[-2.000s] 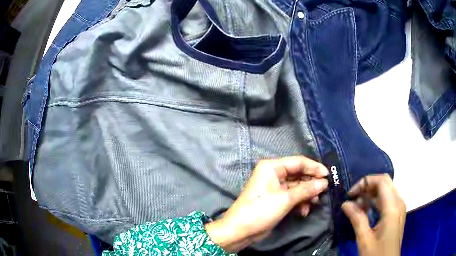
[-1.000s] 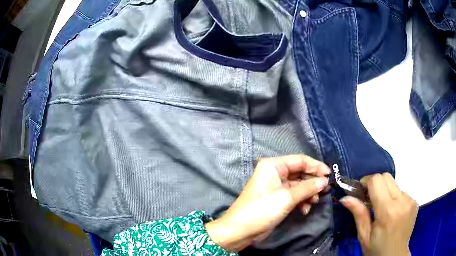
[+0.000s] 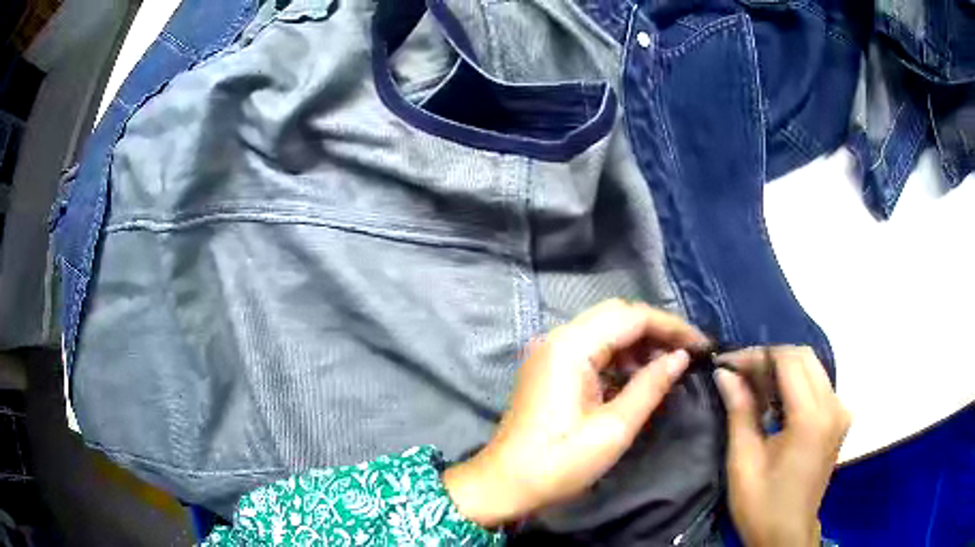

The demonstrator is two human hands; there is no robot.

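A denim jacket (image 3: pixel 321 310) lies spread with its pale grey-blue inside up. A dark blue edged armhole (image 3: pixel 503 139) is at its top, and a dark blue front strip (image 3: pixel 706 224) runs down its right side. My left hand (image 3: pixel 588 406) pinches the jacket's edge near the lower right, at the black label, which is mostly hidden by fingers. My right hand (image 3: pixel 786 427) is close beside it, thumb and fingers together at the same edge. A small dark shape shows between its fingers; I cannot tell whether it is a tool.
The white table (image 3: pixel 877 310) shows at the right. More denim garments (image 3: pixel 909 96) lie at the upper right. Bright blue material (image 3: pixel 909 502) is below the table's edge at the lower right. A grey floor area is at the left.
My right hand has moved left, close to my left hand. The label's white letters, visible before, are now hidden. The denim piece at the upper right has shifted up.
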